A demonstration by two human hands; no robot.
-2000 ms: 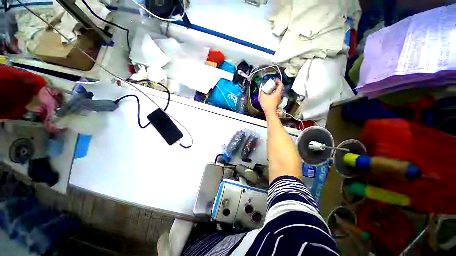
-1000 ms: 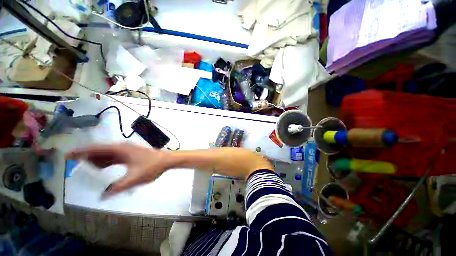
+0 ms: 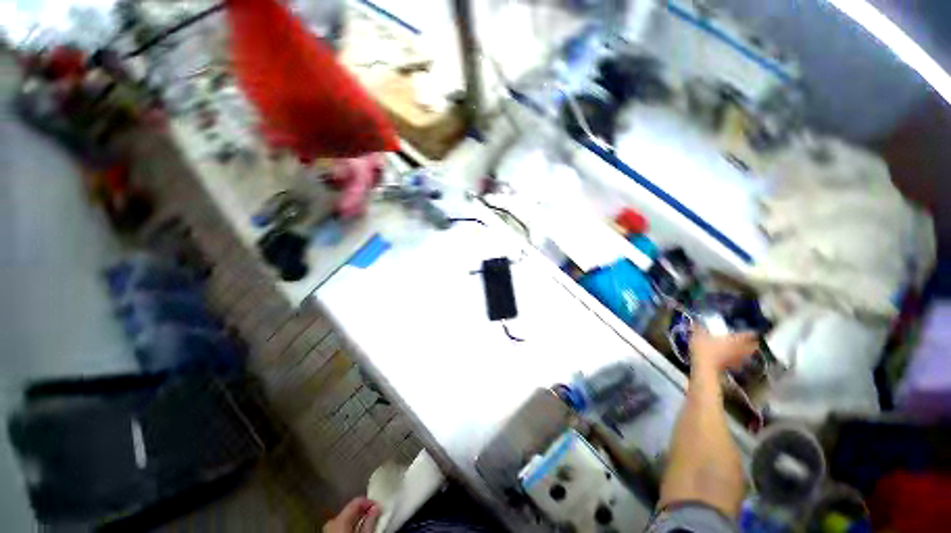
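My right hand [image 3: 725, 349] reaches into an open box of dark, tangled items [image 3: 746, 310] beyond the table's far edge. A small white thing shows at its fingers, but blur hides whether it is held. My left hand [image 3: 355, 515] is partly cut off by the bottom edge and grips a piece of cream cloth [image 3: 409, 491] beside the table's near edge.
A black phone [image 3: 500, 288] with a cable lies on the white table [image 3: 417, 344]. A sewing machine [image 3: 584, 489] stands near me. A thread cone [image 3: 787, 465] is at right. Cream cloth [image 3: 834, 224] is piled behind the box; a black crate [image 3: 136, 448] is at left.
The view has turned left and blurred. My right hand, over the table with fingers apart a second ago, is back in the box. My left hand with the cream cloth has come into view.
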